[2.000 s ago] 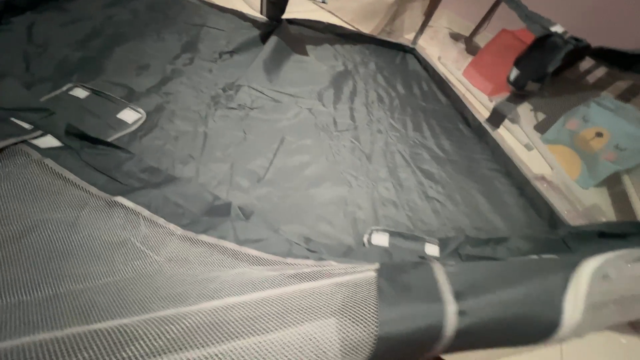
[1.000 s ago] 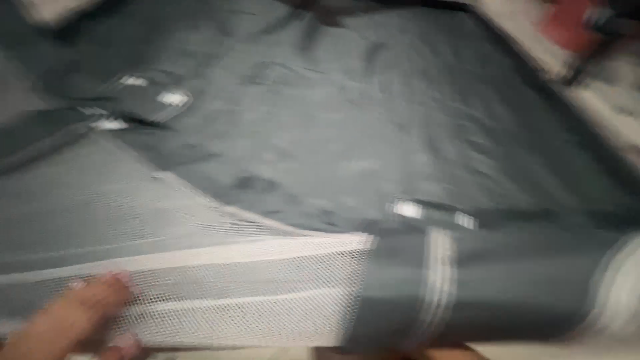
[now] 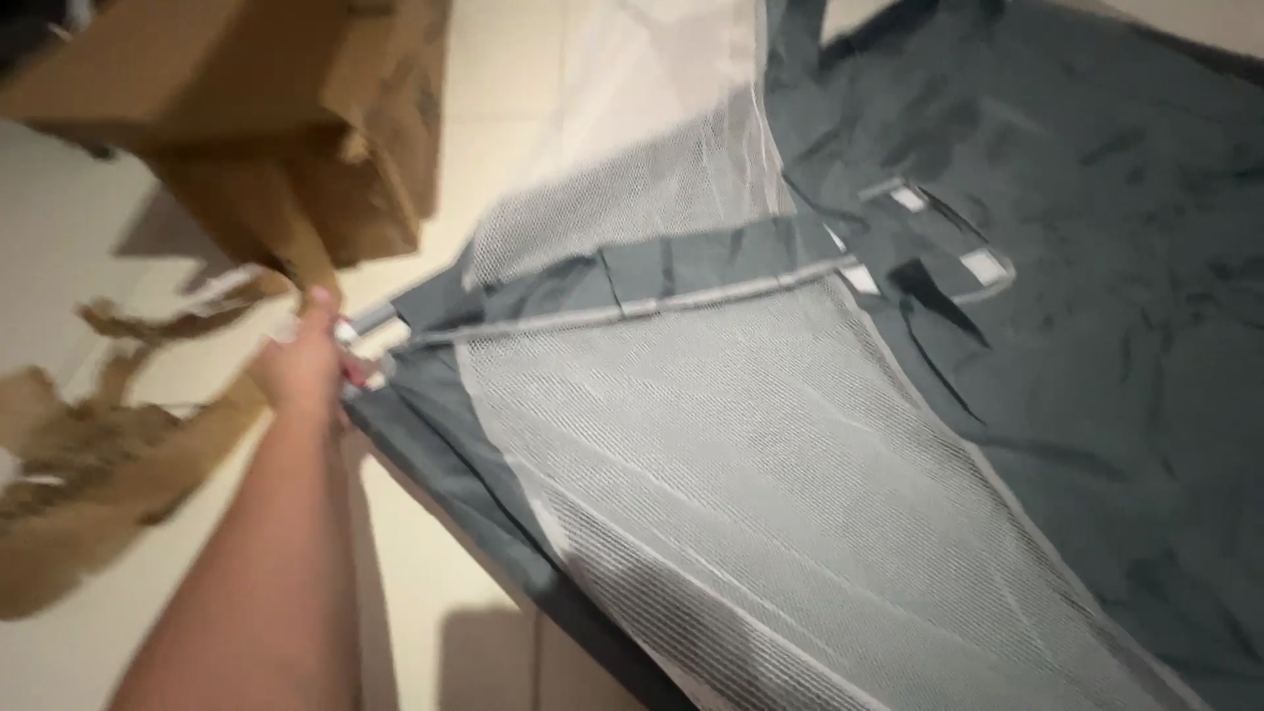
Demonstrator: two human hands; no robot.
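Observation:
My left hand [image 3: 311, 355] reaches out at the left and grips the corner of a fabric-covered frame, where a bare grey tube end [image 3: 373, 320] shows by the fingers. From that corner a dark grey fabric sleeve [image 3: 474, 444] runs down to the right. A second fabric band with light piping [image 3: 642, 286] leads to the middle. White mesh panels [image 3: 711, 425] lie on both sides of this band and join the dark grey fabric sheet [image 3: 1106, 395]. White patches [image 3: 983, 267] sit on a piped flap of the sheet. My right hand is out of view.
An open cardboard box [image 3: 385, 128] stands on the light tiled floor [image 3: 504, 89] at the upper left. Torn pieces of brown cardboard or paper [image 3: 128, 464] lie on the floor left of my hand.
The view has swung left to the frame's corner. My left hand, over the mesh about a second ago, now grips that corner. The box and torn brown pieces have come into view.

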